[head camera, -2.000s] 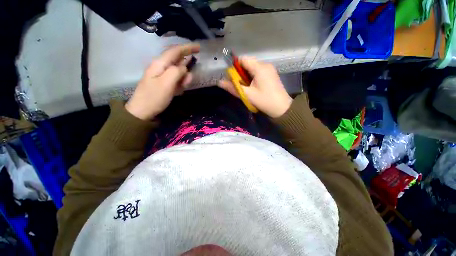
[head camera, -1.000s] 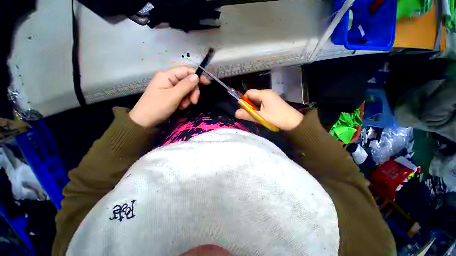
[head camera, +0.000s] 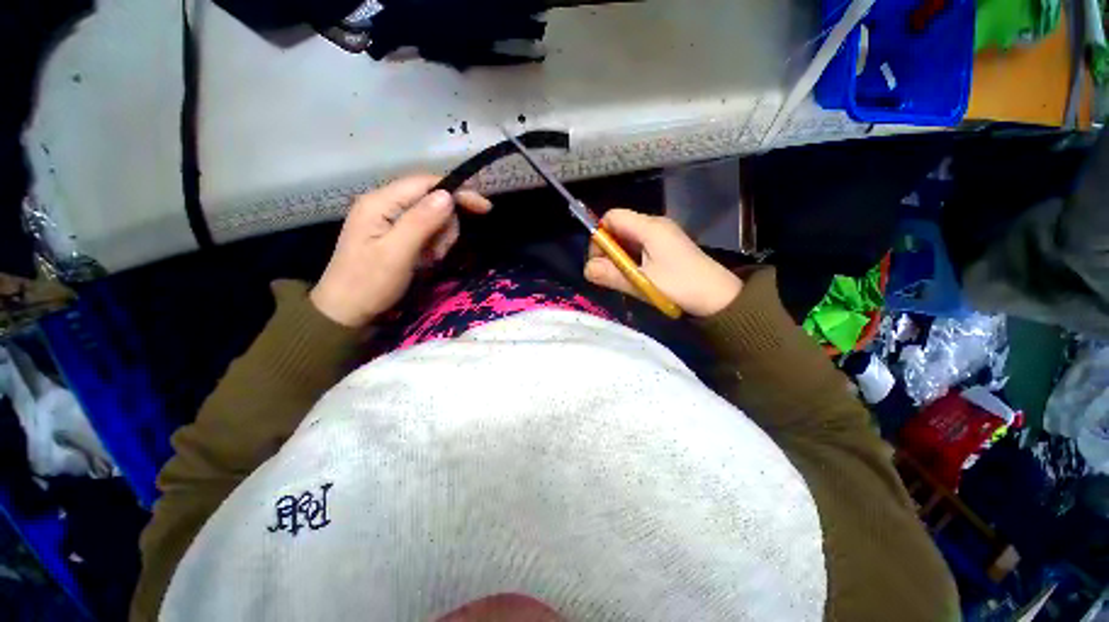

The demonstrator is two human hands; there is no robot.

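Observation:
My left hand [head camera: 392, 247] pinches a black strip [head camera: 477, 162] near the table's front edge. The strip's free end curves up and to the right over the table. My right hand [head camera: 665, 261] holds scissors [head camera: 578, 213] by yellow-orange handles. The silver blades point up and left and cross the strip between my left hand and its free end. They look closed or nearly so. Tiny black bits lie on the table [head camera: 316, 109] just above the strip. Dark cut pieces [head camera: 487, 33] lie in a pile at the table's top.
A blue bin [head camera: 910, 73] stands top right beside green cloth [head camera: 1012, 22], with a pale diagonal strip [head camera: 817, 75] at its left. A black band [head camera: 190, 134] crosses the table at left. Plastic bags, a red packet [head camera: 955, 440] and green scraps [head camera: 845, 306] clutter the lower right.
The strip now extends farther to the right from my left hand, which has moved slightly left and down. Two seconds ago both hands were higher, with the scissors near the table's middle.

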